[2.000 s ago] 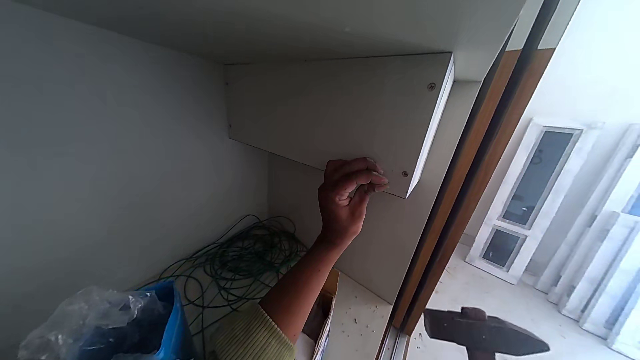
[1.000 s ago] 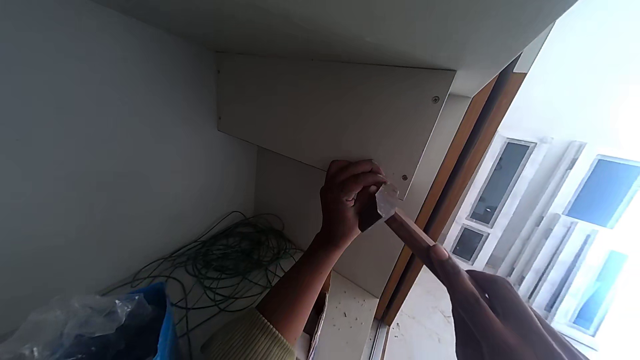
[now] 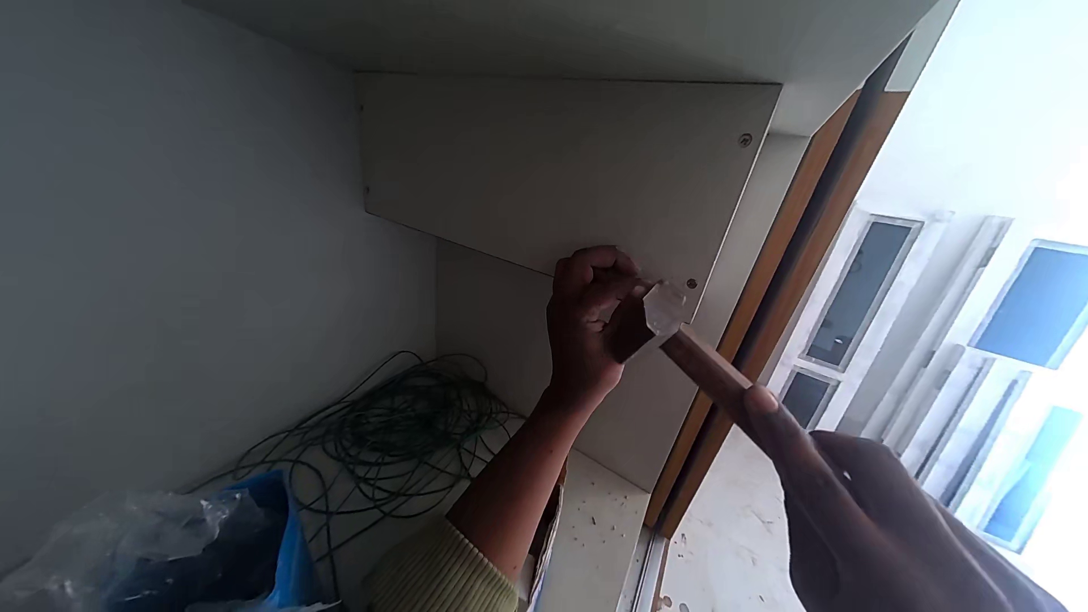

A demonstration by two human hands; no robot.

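Observation:
My right hand grips the wooden handle of a hammer, thumb laid along the handle. The hammer's metal head is close in front of my left hand and hides part of it. The left hand's fingers are curled against the lower edge of a pale board fixed under the cabinet top; whether they pinch a small thing cannot be made out. One screw shows just right of the hammer head, another screw near the board's upper right corner.
Coiled dark green cable lies on the cabinet floor. At lower left is a blue container with clear plastic film. A wooden-edged door track runs along the right. Beyond it, white window frames lean, and debris dots the floor.
The hammer, at the lower right two seconds ago, has come up to my left hand, with my right hand now visible on its handle. My left hand stays at the board's lower edge.

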